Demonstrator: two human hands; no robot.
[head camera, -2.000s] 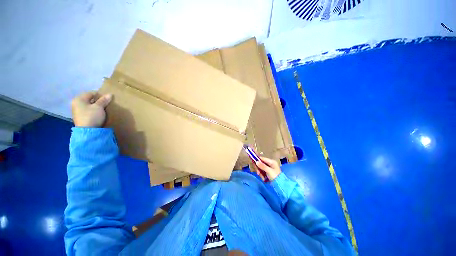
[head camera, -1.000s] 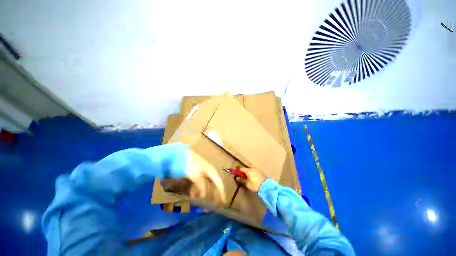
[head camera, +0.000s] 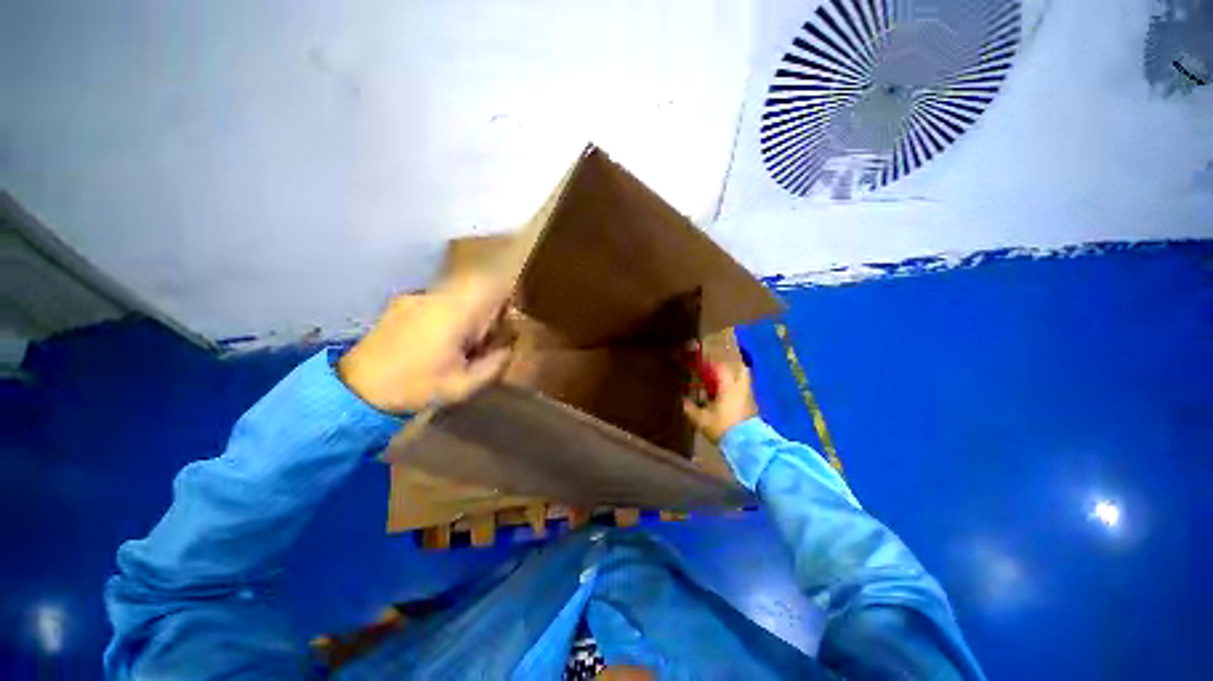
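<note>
An open brown carton stands in front of me with its flaps spread and its dark inside showing. It is over flattened cartons on a pallet. My left hand is at the carton's left side, with fingers bent around a flap edge; it is slightly blurred. My right hand is at the carton's right side and holds a red utility knife. The knife's blade end cannot be made out. The near flap slants towards me.
The pallet's slatted edge shows below the cartons. Behind is a white wall with a round slotted grille. A yellow line runs along the blue floor on the right.
The carton was closed at first, seam upward; now its flaps stand open. My left hand has moved from over the carton to its left side. My right hand has moved slightly right, still with the knife.
</note>
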